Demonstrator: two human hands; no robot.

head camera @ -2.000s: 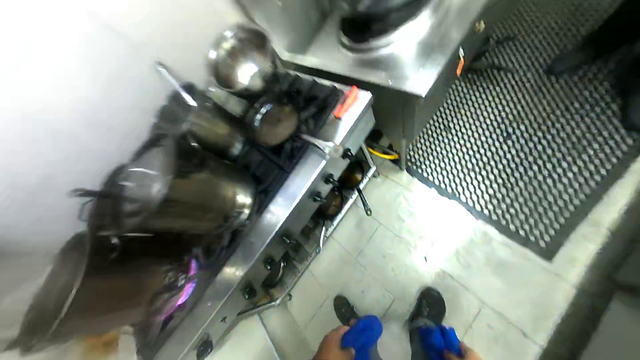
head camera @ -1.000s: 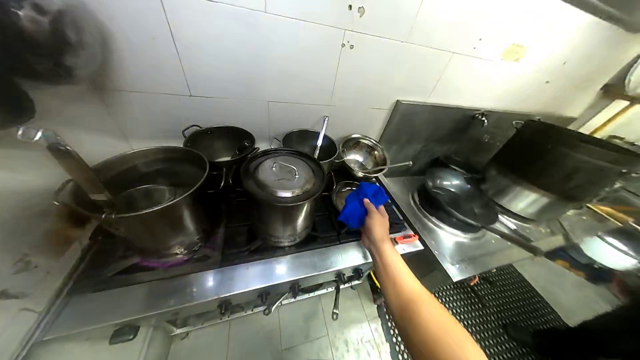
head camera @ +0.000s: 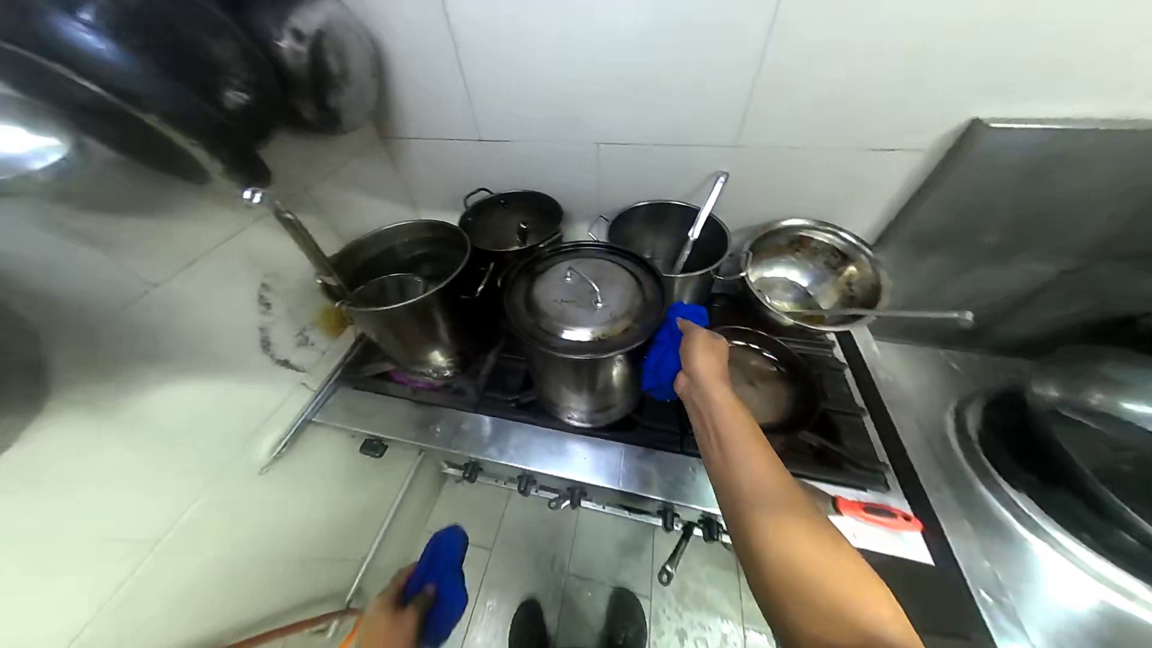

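A folded blue cloth (head camera: 663,360) is in my right hand (head camera: 705,355), against the right side of a lidded steel stockpot (head camera: 585,387) on the stove. The pot's metal lid (head camera: 589,301) has a wire handle. Low on the left, my left hand (head camera: 393,612) grips another blue cloth (head camera: 444,580) in front of the stove, touching nothing else. To the left of the lidded pot stands a large open pot (head camera: 405,328) with a long-handled ladle (head camera: 301,238) in it. A frying pan (head camera: 765,382) lies just right of my right hand.
Behind are a dark pan (head camera: 511,220), a tall pot (head camera: 661,225) with a utensil, and a steel bowl (head camera: 814,270) with a ladle across it. A red-handled tool (head camera: 877,514) lies on the right edge. Knobs (head camera: 525,484) line the front; a wok burner (head camera: 1071,468) is at right.
My right hand with its cloth has moved left from near the frying pan to the lidded pot's side. My left hand, out of view one second ago, is back in view. The view has turned left.
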